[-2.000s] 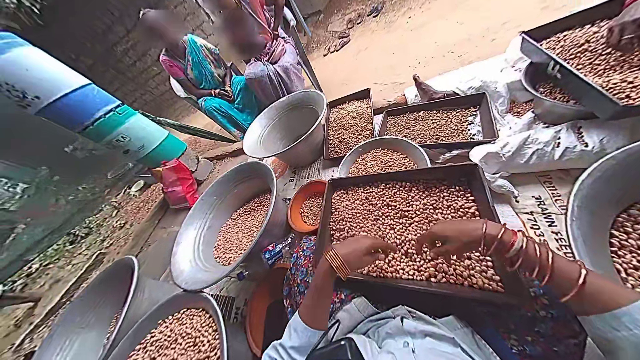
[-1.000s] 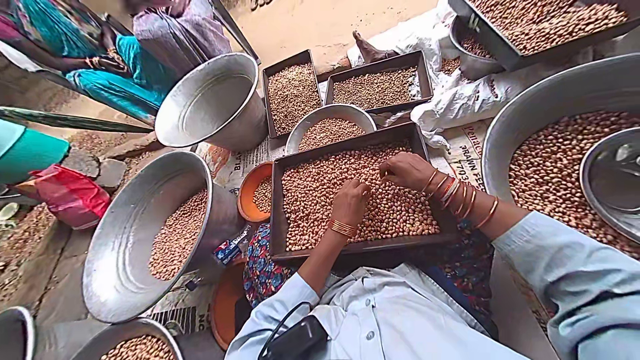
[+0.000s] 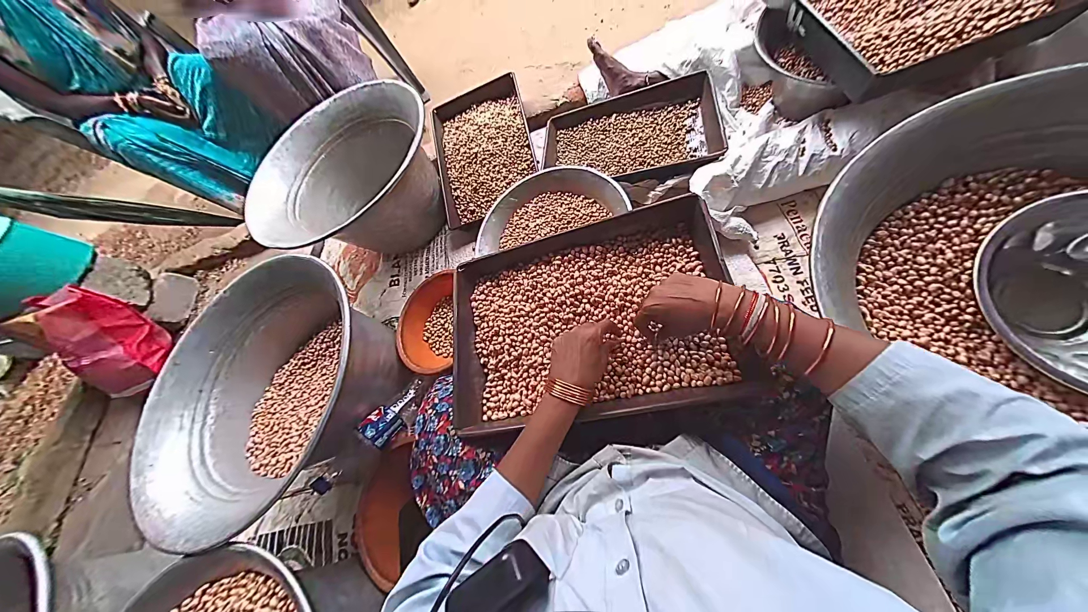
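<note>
A dark rectangular metal tray (image 3: 461, 340) rests on my lap, filled with brown nuts or seeds (image 3: 544, 297). My left hand (image 3: 582, 353), with thin bangles at the wrist, touches the nuts near the tray's middle, fingers bent. Just right of it is my right hand (image 3: 680, 310), knuckles up, with several bangles along the forearm. Its fingers curl over the nuts. Whether either hand holds a nut is hidden or too small to tell. An orange bowl (image 3: 414, 327) of smaller pieces stands against the tray's left side, and a round metal bowl (image 3: 616, 191) of nuts stands behind it.
Large metal basins stand at left (image 3: 161, 476) and right (image 3: 850, 178), both with nuts; a metal bowl (image 3: 986, 272) lies in the right one. Behind are an empty-looking basin (image 3: 408, 110) and two trays (image 3: 442, 161) (image 3: 714, 93). Two seated people and a bare foot (image 3: 620, 72) are beyond.
Both hands have stayed over the tray. My right hand was farther up the tray a second ago and is now lower, beside the left. The view has swung since the first frame.
</note>
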